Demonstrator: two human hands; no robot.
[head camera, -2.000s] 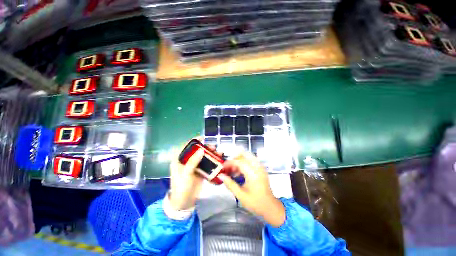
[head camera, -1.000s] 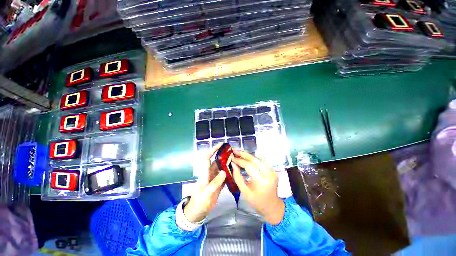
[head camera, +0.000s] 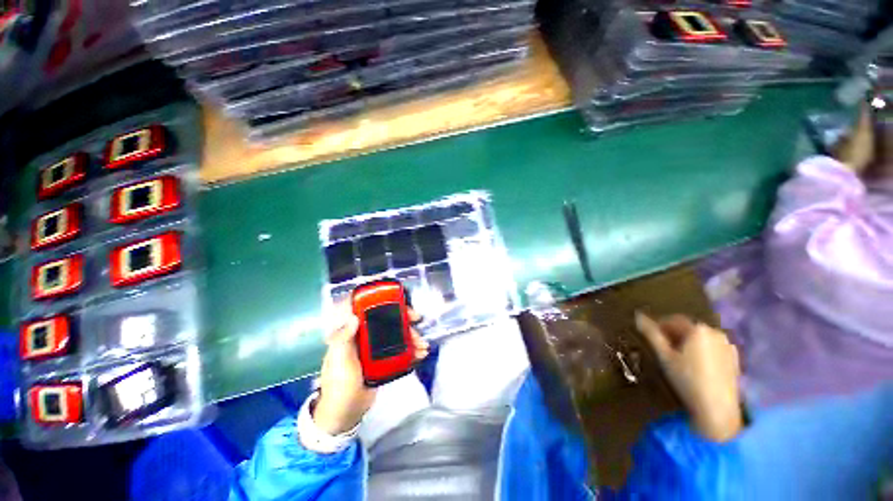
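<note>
My left hand (head camera: 340, 384) holds a red phone unit (head camera: 365, 338) upright over my lap at the bench's near edge. A solid dark window lens (head camera: 386, 327) covers its window. My right hand (head camera: 697, 370) is away to the right over the brown box area, thumb and forefinger close together; a small clear, shiny bit shows near it, but I cannot tell if the fingers hold anything. The lens tray (head camera: 338, 231) with black rectangles lies just behind the unit.
The blister tray (head camera: 200, 323) at left holds red units and one black unit (head camera: 135, 390). Dark tweezers (head camera: 578, 241) lie right of the lens tray. Film scraps (head camera: 544, 296) lie at the bench edge. Tray stacks (head camera: 362, 59) stand behind. A person in pink (head camera: 832, 235) is close at right.
My right hand has left the unit and moved far right. The unit now faces up with a dark window instead of a pale frame. The view has shifted right.
</note>
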